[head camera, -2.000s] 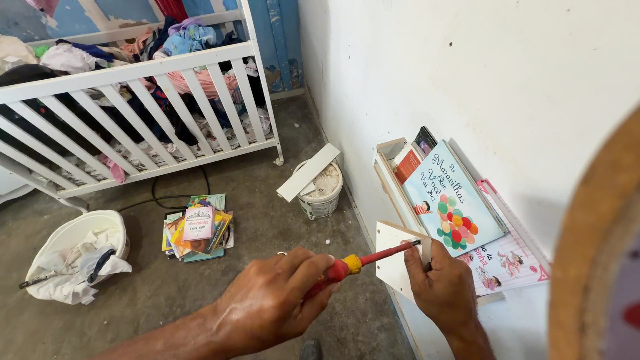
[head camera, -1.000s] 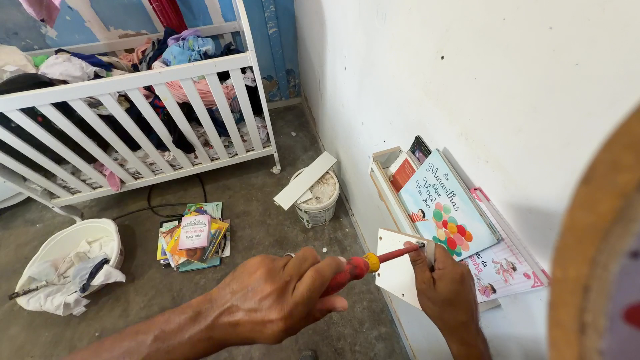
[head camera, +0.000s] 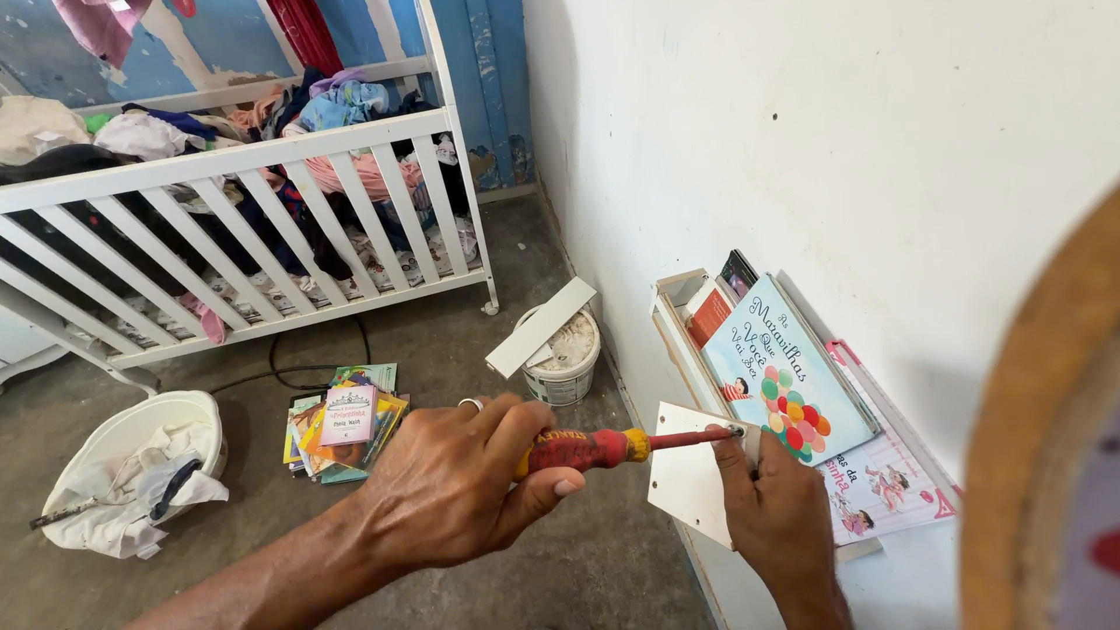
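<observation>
My left hand (head camera: 468, 490) is wrapped around the red and yellow handle of a Stanley screwdriver (head camera: 591, 451). Its red shaft points right, and the tip meets a screw at the upper edge of a small white panel (head camera: 687, 472) with several holes. My right hand (head camera: 779, 516) grips that panel at its right edge, thumb beside the tip. Just beyond the hand, picture books (head camera: 792, 376) lean against the white wall in a narrow wooden rack (head camera: 678, 328). The panel's far side and the fingers behind it are hidden.
A white crib (head camera: 236, 166) heaped with clothes stands at the back left. On the floor are a basin (head camera: 188, 416) with cloths, a pile of books (head camera: 350, 420), a black cable and a bucket (head camera: 573, 367) with a white board (head camera: 542, 328) across it. A round wooden edge (head camera: 1006, 420) rises close on the right.
The fingers of my left hand have shifted on the screwdriver handle, exposing different parts of it. The tip stays near the panel's upper edge, and my right hand still holds the panel.
</observation>
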